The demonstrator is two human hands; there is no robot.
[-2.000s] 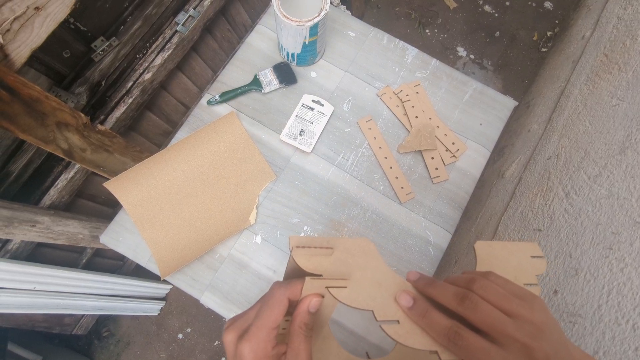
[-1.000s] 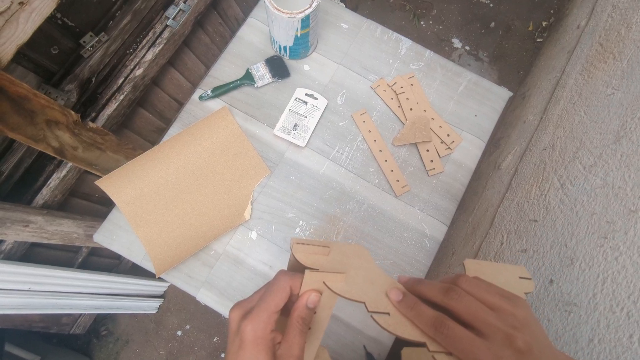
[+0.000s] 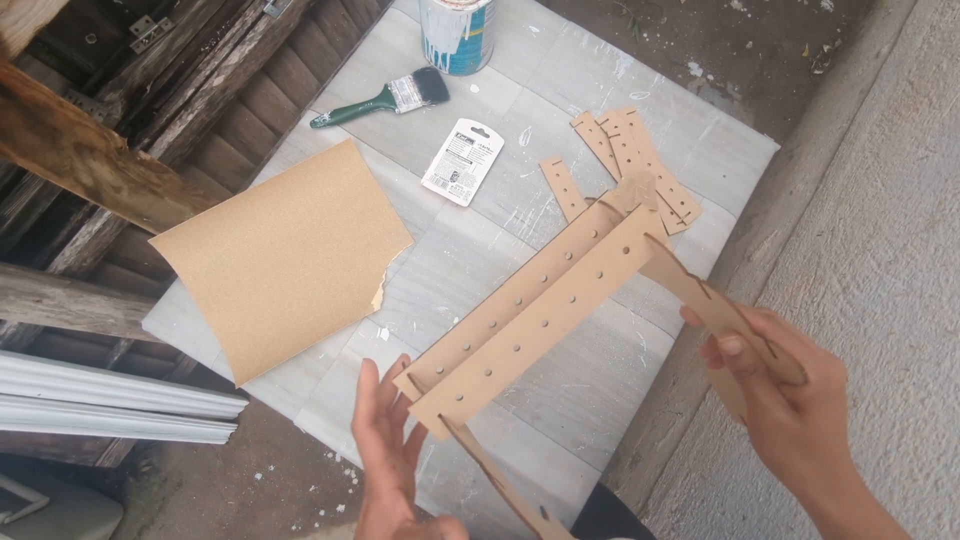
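Note:
Two slotted side panels of thin wood board, joined by perforated crosspieces point(image 3: 545, 323), make up a partly assembled frame above the table. My right hand point(image 3: 780, 382) grips the right side panel point(image 3: 705, 296) between thumb and fingers. At the frame's lower left corner, my left hand point(image 3: 390, 442) is spread, its fingertips behind the crosspiece ends; whether they press on it is unclear. The left side panel point(image 3: 499, 480) runs down past the bottom edge of the view. Loose perforated strips point(image 3: 561, 187) lie behind the frame, with a small brown piece point(image 3: 636, 191) on some of them.
The tiled-pattern table point(image 3: 480, 255) holds a torn sheet of sandpaper point(image 3: 285, 262), a green-handled paintbrush point(image 3: 382, 97), a blister card point(image 3: 463, 161) and a paint can point(image 3: 457, 37). A rough wall point(image 3: 885, 247) stands at right; white trim lengths point(image 3: 112, 397) and timber beams point(image 3: 90, 157) are at left.
The assembled piece has been raised and turned, so its perforated crosspieces now show. My left hand has gone from pinching the panel to spread fingers; my right hand keeps hold of a panel.

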